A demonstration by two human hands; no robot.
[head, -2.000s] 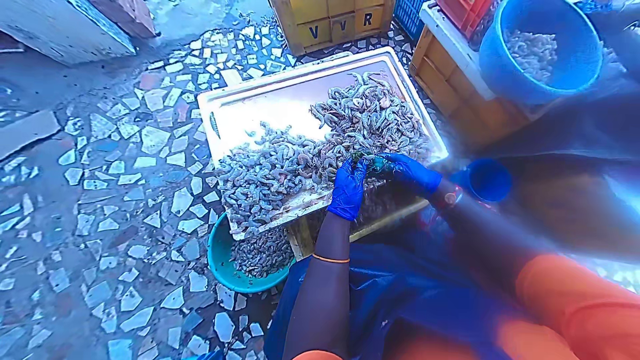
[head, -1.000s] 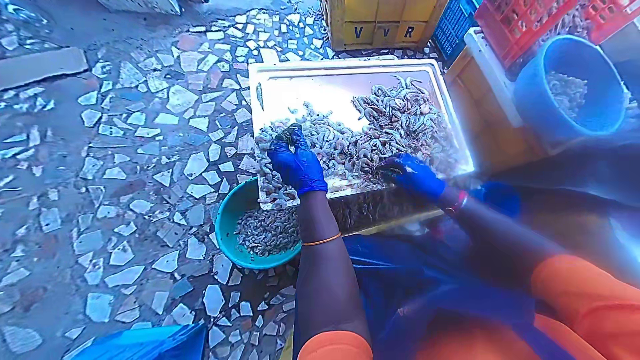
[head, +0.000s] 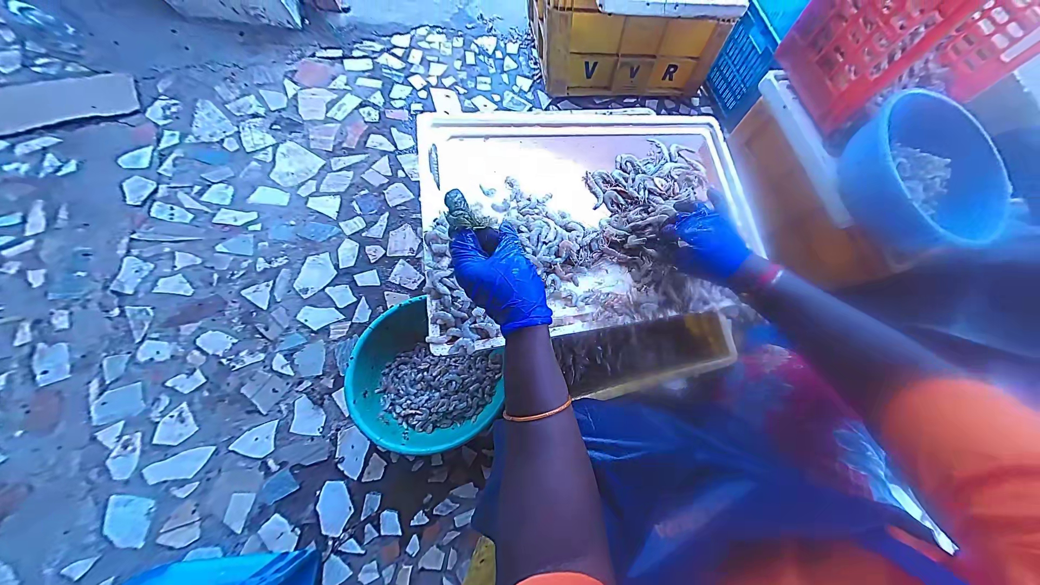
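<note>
My left hand (head: 502, 272), in a blue glove with dark-wrapped fingertips, is over the left part of a white tray (head: 569, 119), above a spread of pale shrimp (head: 540, 231). Whether it grips a shrimp cannot be made out. My right hand (head: 708, 242), gloved in blue, has its fingers in the edge of a heap of darker shrimp (head: 650, 191) at the tray's right; its fingertips are partly hidden. Below the tray's left corner, a teal basin (head: 366, 406) holds many small shrimp (head: 439, 388).
A yellow crate (head: 634, 49) stands beyond the tray, beside a blue crate (head: 741, 69). At the right are a red crate (head: 869, 57) and a blue tub (head: 873, 183) with shrimp inside. Broken-tile flooring (head: 244, 325) spreads left. A blue object (head: 236, 569) lies at the bottom edge.
Two seconds ago my hands were close together at the middle of the tray's near side; now they are apart, the left over the pale shrimp and the right at the darker heap.
</note>
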